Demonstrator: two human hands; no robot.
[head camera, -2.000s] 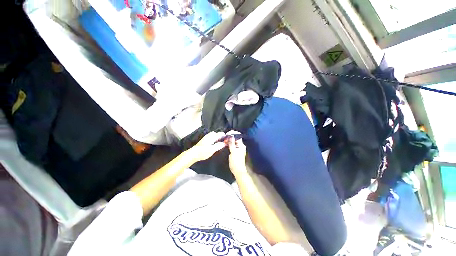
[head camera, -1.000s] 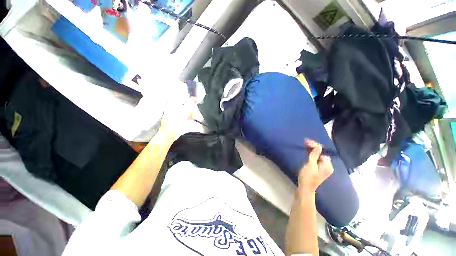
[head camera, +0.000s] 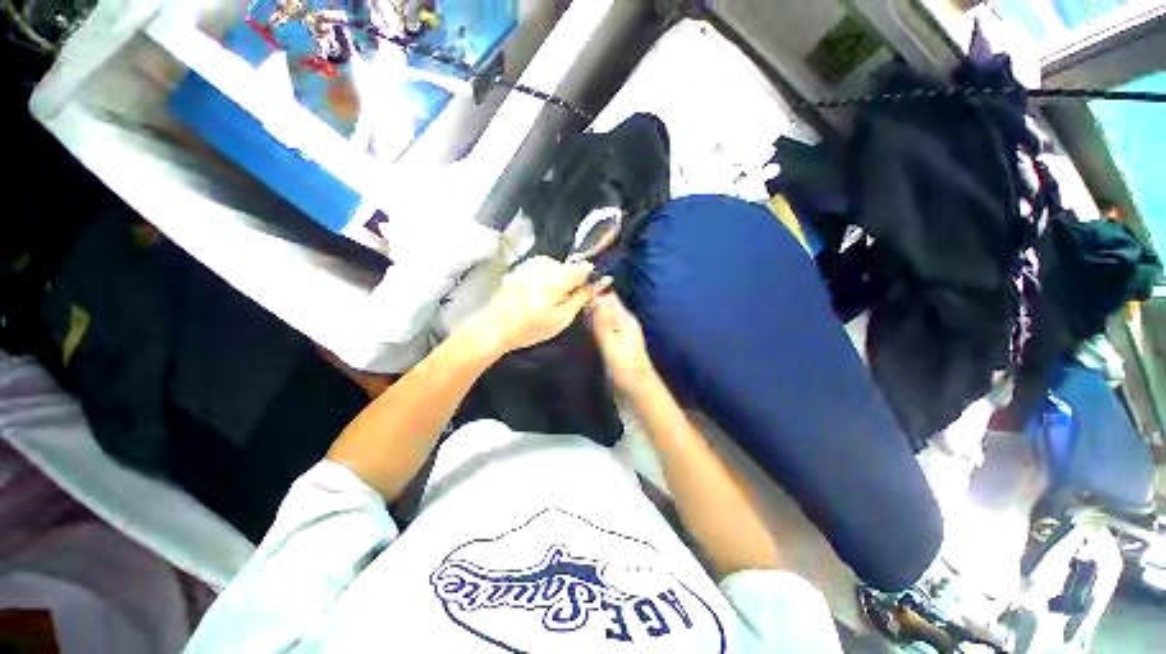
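A dark garment (head camera: 544, 390) lies at the left side of the blue pressing pad (head camera: 780, 371), with part of it bunched at the pad's gathered upper end. A small white patch (head camera: 597, 231) shows on the dark cloth. My left hand (head camera: 544, 300) has its fingers closed on the garment beside the pad's gathered edge. My right hand (head camera: 615, 330) is close beside it, its fingertips meeting the left hand's at the cloth. Both hands are bare. What lies between the fingertips is too small to tell.
A garment pile (head camera: 933, 243) lies behind the pad, under a black twisted cord (head camera: 972, 95). A blue tray (head camera: 275, 153) with small clutter is at the upper left. Dark cloth (head camera: 230, 383) fills a white-lined bin at the left. A second blue pad (head camera: 1097, 441) is at the far right.
Since one second ago, my right hand has moved from over the pad's lower part back to the garment. My left hand has moved right to meet it. The steam iron is not clearly seen throughout.
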